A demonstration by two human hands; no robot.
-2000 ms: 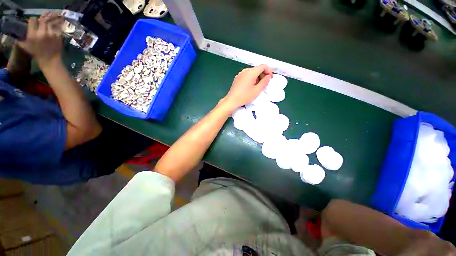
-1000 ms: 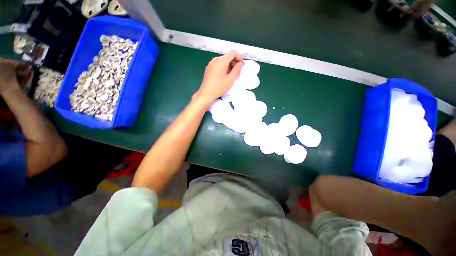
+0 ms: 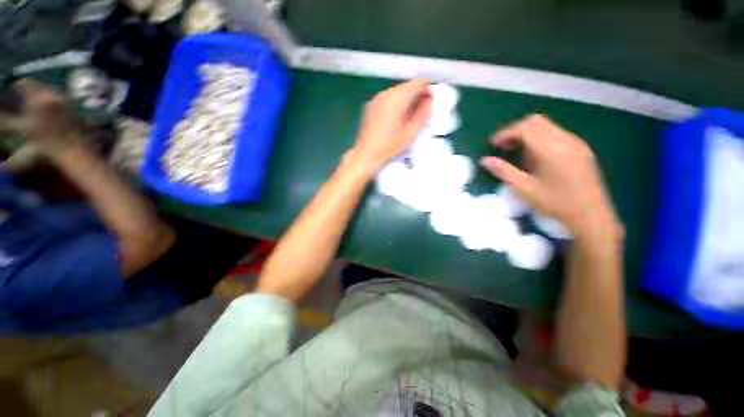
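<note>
Thin white round pads (image 3: 428, 181) lie overlapping in a loose cluster on the green bench top. My left hand (image 3: 393, 122) is at the far end of the cluster, fingertips curled together beside the topmost pads; whether it grips one I cannot tell. My right hand (image 3: 555, 171) is blurred, held over the right side of the cluster with thumb and fingers apart and nothing seen between them. It partly hides the pads at that end.
A blue bin of small beige-grey pieces (image 3: 273, 122) stands at left; a blue bin of white pads (image 3: 673, 212) at right, cut by the edge. A pale guide rail (image 3: 489, 75) runs behind. A neighbouring person's arm (image 3: 102, 183) and dark objects are far left.
My right hand has come up from near the right bin to over the pads. My left hand stays at the cluster's far end. The camera view has shifted.
</note>
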